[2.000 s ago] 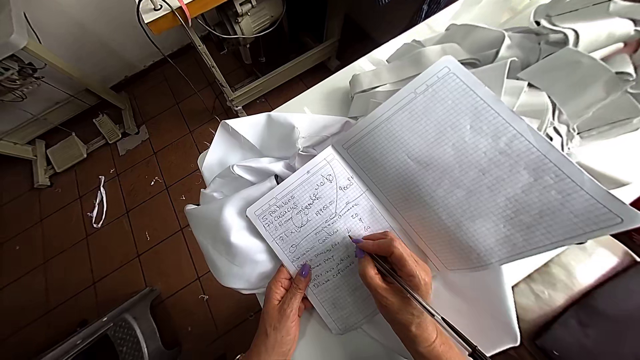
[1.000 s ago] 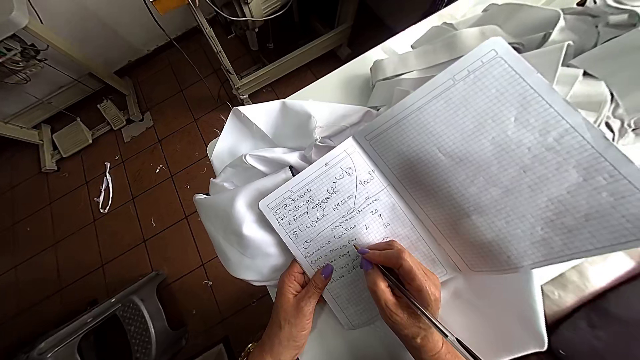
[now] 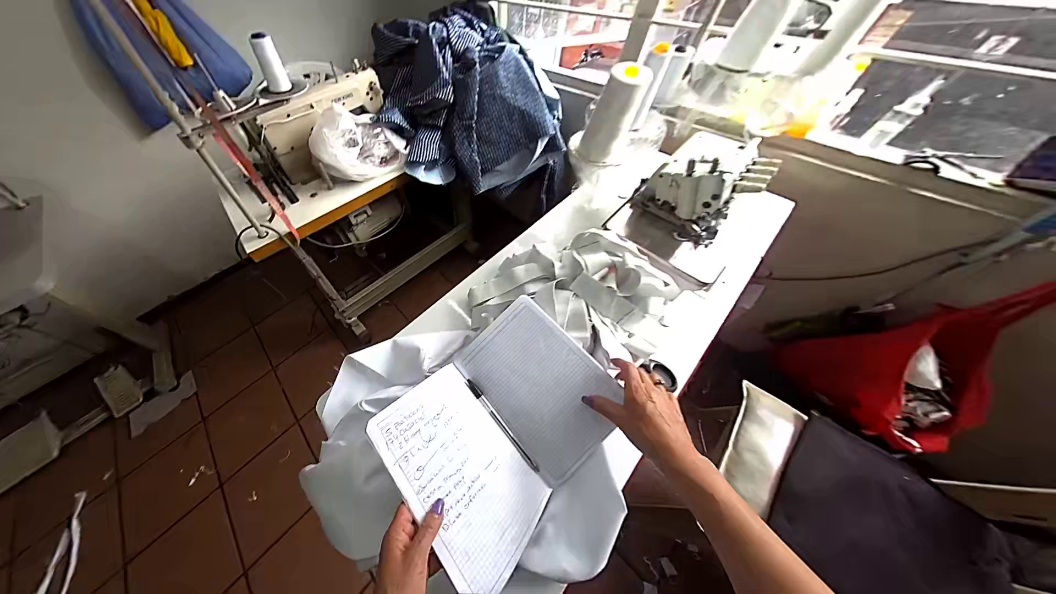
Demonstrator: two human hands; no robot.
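An open squared-paper notebook (image 3: 487, 511) with handwriting on its left page lies over white fabric (image 3: 355, 462). My left hand (image 3: 410, 536) grips the lower left edge of the notebook, thumb on the page. A pen (image 3: 503, 425) rests along the notebook's fold, out of both hands. My right hand (image 3: 648, 408) is at the right edge of the blank page, thumb and fingers apart; whether it holds the page edge is unclear. Just beyond its fingers a small dark round object (image 3: 660, 375) sits on the white table (image 3: 450, 309).
Light grey fabric strips (image 3: 577, 285) lie behind the notebook. An overlock machine (image 3: 693, 194) and thread cones (image 3: 615, 111) stand farther back. Another sewing machine (image 3: 318, 111) is at the upper left, beside striped dark garments (image 3: 487, 99). A red bag (image 3: 949, 371) and dark cushion (image 3: 874, 503) are right.
My right hand has let go of the pen, which now lies in the notebook's fold, and has moved to the right page's edge. The view has shifted to show more of the room.
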